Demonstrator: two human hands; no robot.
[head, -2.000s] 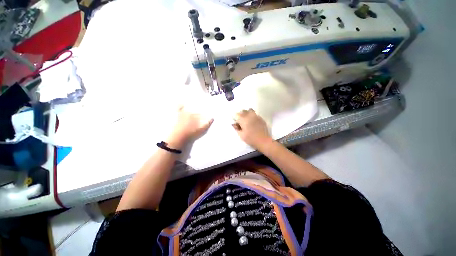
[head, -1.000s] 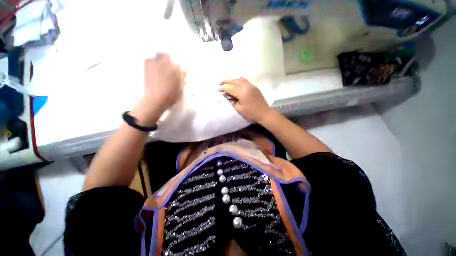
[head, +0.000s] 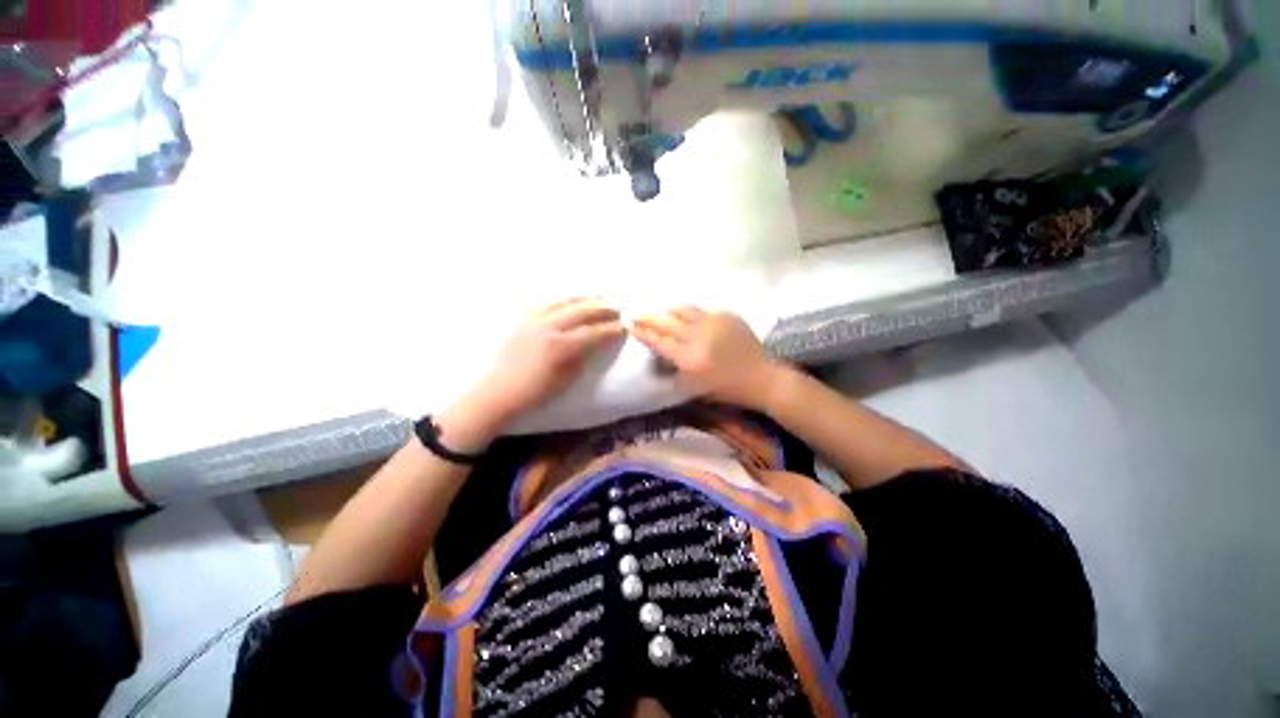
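White fabric (head: 597, 400) lies over the machine table and hangs a little over its front edge towards my lap; it is overexposed, so its folds hardly show. My left hand (head: 562, 351) and my right hand (head: 702, 351) are side by side on the fabric near the front edge, fingertips almost touching, pinching the cloth between them. A small dark thing shows under my right palm; I cannot tell what it is. The presser foot and needle area (head: 643, 175) of the white JACK sewing machine (head: 884, 105) is beyond my hands.
Blue-handled scissors (head: 818, 133) lie behind the needle area. A black tray with coloured bits (head: 1032, 225) sits at the table's right end. The grey table edge (head: 898, 316) runs in front. White cloth (head: 120, 119) and a dark and blue neighbouring machine (head: 49, 351) are at the left.
My left hand has come down and right to meet my right hand. The cloth now has its edge nearer my lap, and the scissors, covered at first, are uncovered behind the needle.
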